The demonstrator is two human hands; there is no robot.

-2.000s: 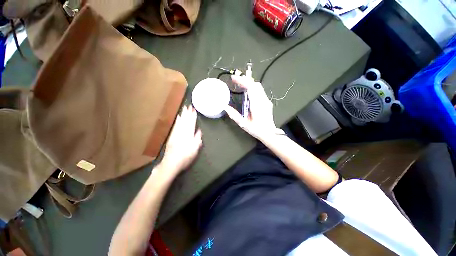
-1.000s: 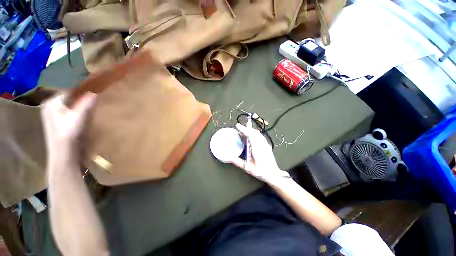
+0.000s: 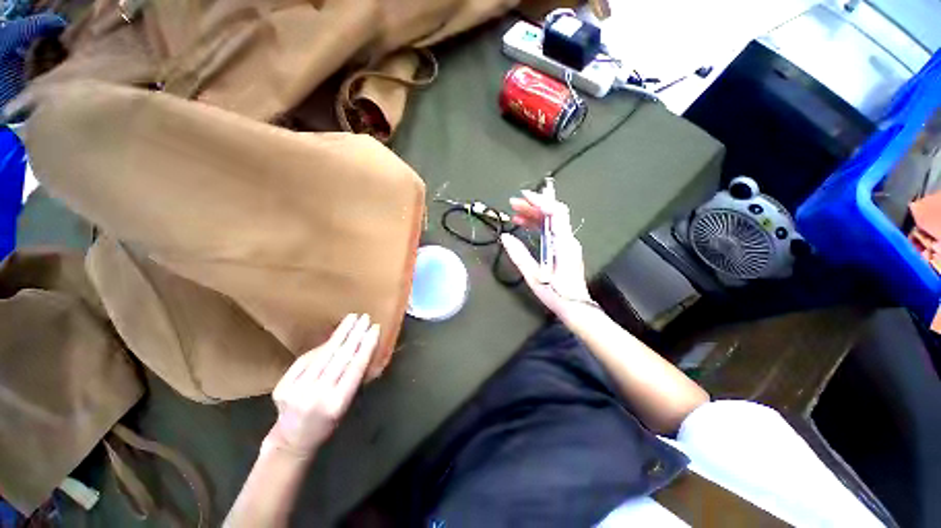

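A tan-brown bag body (image 3: 268, 206) lies on the dark green table at the left, with a reddish-brown strip (image 3: 411, 268) along its right edge. My left hand (image 3: 325, 387) lies on the bag's lower right corner, fingers together and extended, palm down. A pale round pot or dish (image 3: 437, 283) sits beside the strip, partly hidden by the bag. My right hand (image 3: 552, 248) is above the table right of the pot and holds a slim whitish pen-shaped tool (image 3: 547, 232) upright between thumb and fingers.
A looped black cord (image 3: 469, 223) with a small yellow-and-metal end lies behind the pot. A red can (image 3: 542, 103) and white power strip (image 3: 562, 60) are at the back. More brown bags (image 3: 268, 52) are at the back left. A fan (image 3: 735, 242) and blue crate (image 3: 877, 175) are at the right.
The bag has turned over or shifted so its edge now overlaps the pot. My left hand has moved from the bag's left side to its lower right corner. My right hand has come away from the pot.
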